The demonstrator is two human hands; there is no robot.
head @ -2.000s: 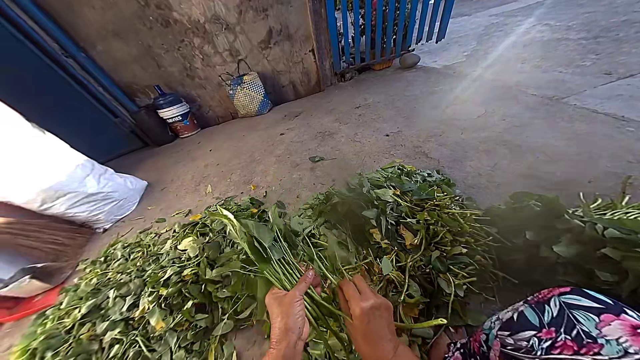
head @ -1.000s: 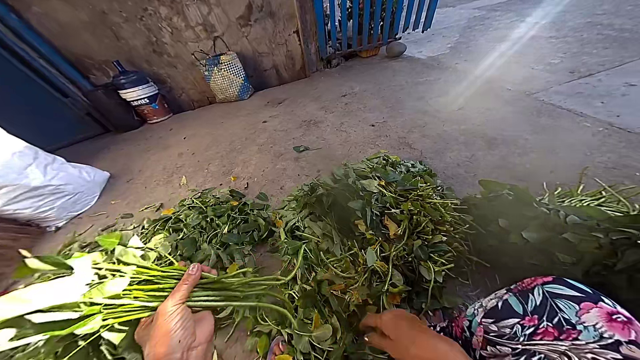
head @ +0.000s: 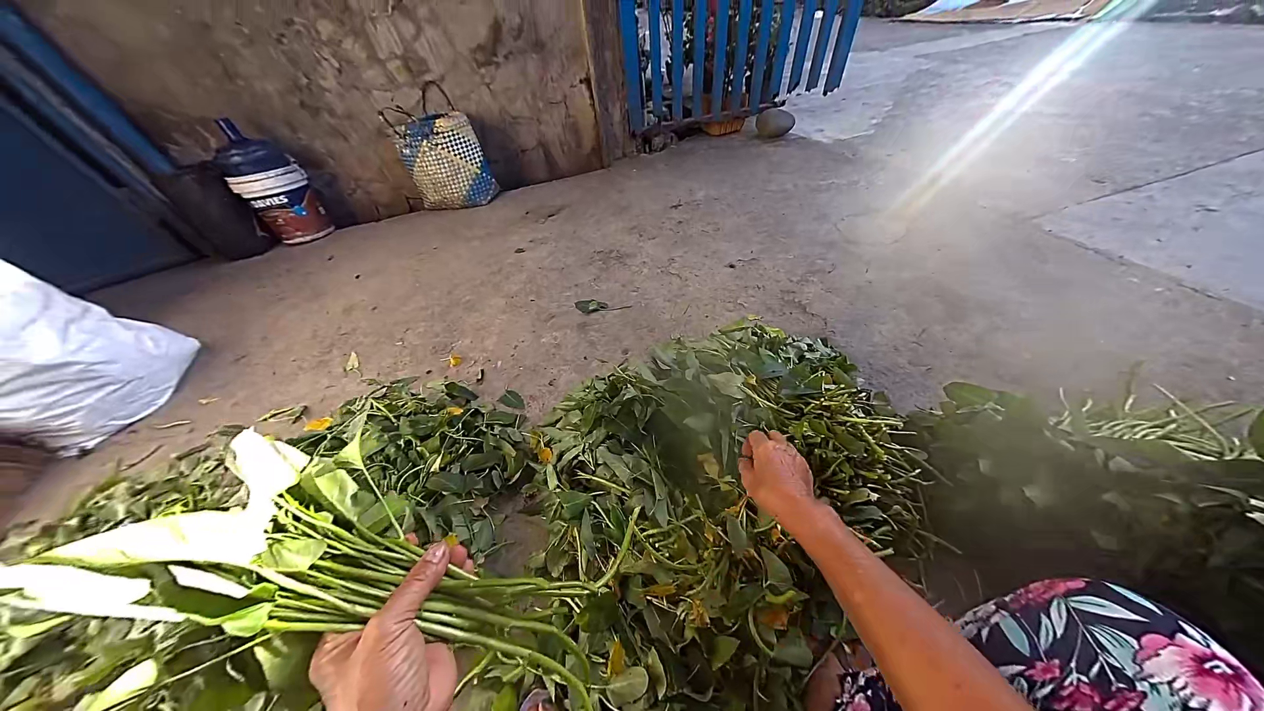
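My left hand (head: pixel 390 632) is closed around a bunch of leafy green stems (head: pixel 326 573), its sunlit leaves pointing left and its stem ends right. My right hand (head: pixel 777 474) reaches onto the middle heap of cut greens (head: pixel 632 444), fingers curled at its leaves and stems; whether they grip any is not clear. Another heap of loose leaves (head: pixel 444 454) spreads behind and beneath the held bunch. At the right lies a further pile of stemmed greens (head: pixel 1165 474), partly blurred.
A white sack (head: pixel 89 365) stands at the left. By the wall are a paint bucket (head: pixel 281 197) and a woven bag (head: pixel 446 163). A blue slatted gate (head: pixel 741 49) has a round stone (head: pixel 775 122) beside it. My floral-clothed leg (head: pixel 1106 647) is at lower right.
Two seconds ago both hands were together on stems; the bunch then moved left in my left hand. Since one second ago my right hand has moved forward onto the middle heap.
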